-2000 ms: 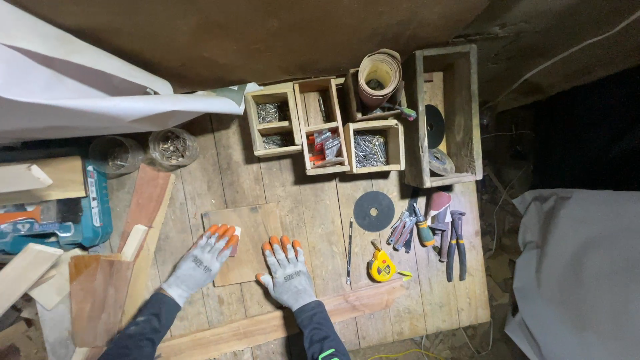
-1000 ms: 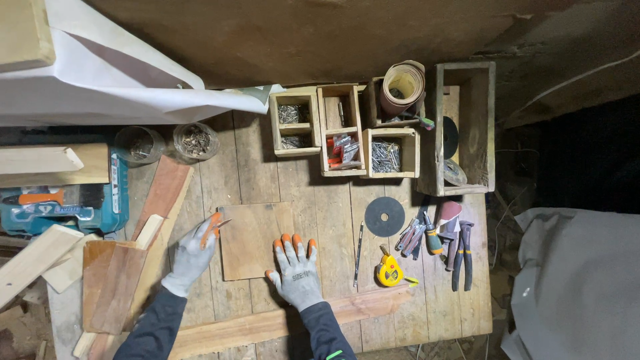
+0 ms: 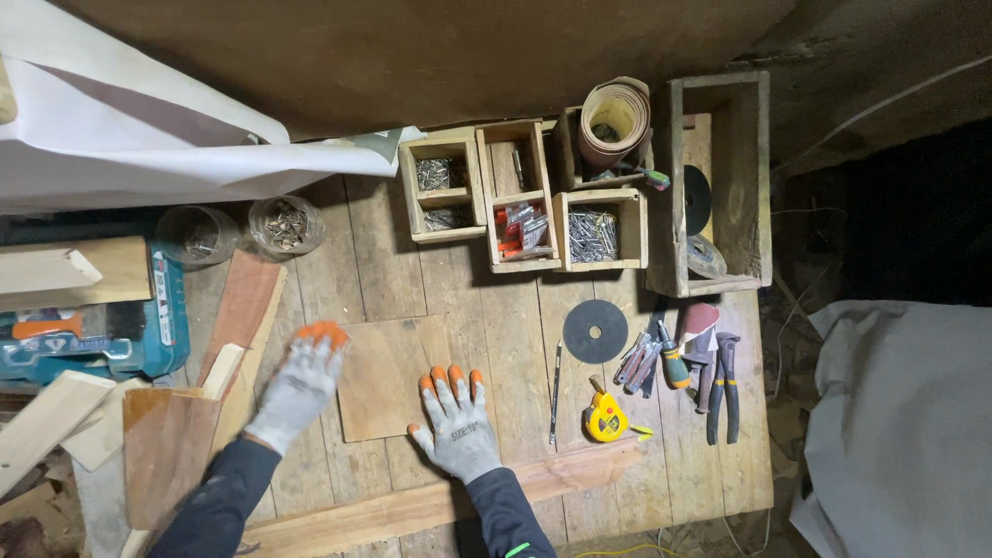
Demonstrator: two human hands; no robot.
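Note:
A thin square wooden board (image 3: 387, 387) lies flat on the plank workbench. My right hand (image 3: 456, 422), in a grey glove with orange fingertips, rests palm down across its lower right edge, fingers spread and nothing gripped. At the board's upper left edge is my left hand (image 3: 298, 380), gloved alike, fingers bent and slightly blurred; a small sliver shows by the fingertips, but whether it is held cannot be made out. Right of the board lie a pencil (image 3: 556, 391), a yellow tape measure (image 3: 605, 416) and a black abrasive disc (image 3: 595, 332).
Wooden boxes of nails and screws (image 3: 593, 232) line the back beside a sandpaper roll (image 3: 614, 124) and a deep wooden box (image 3: 763, 186). Pincers (image 3: 725, 387) and a screwdriver (image 3: 673, 360) lie right. Wood offcuts (image 3: 167, 449), jars (image 3: 285, 225) and a teal case (image 3: 170, 310) are left.
My left hand has moved off the board's face to its upper left edge. The reddish piece seen by its fingers two seconds ago no longer shows clearly. My right hand stays on the board.

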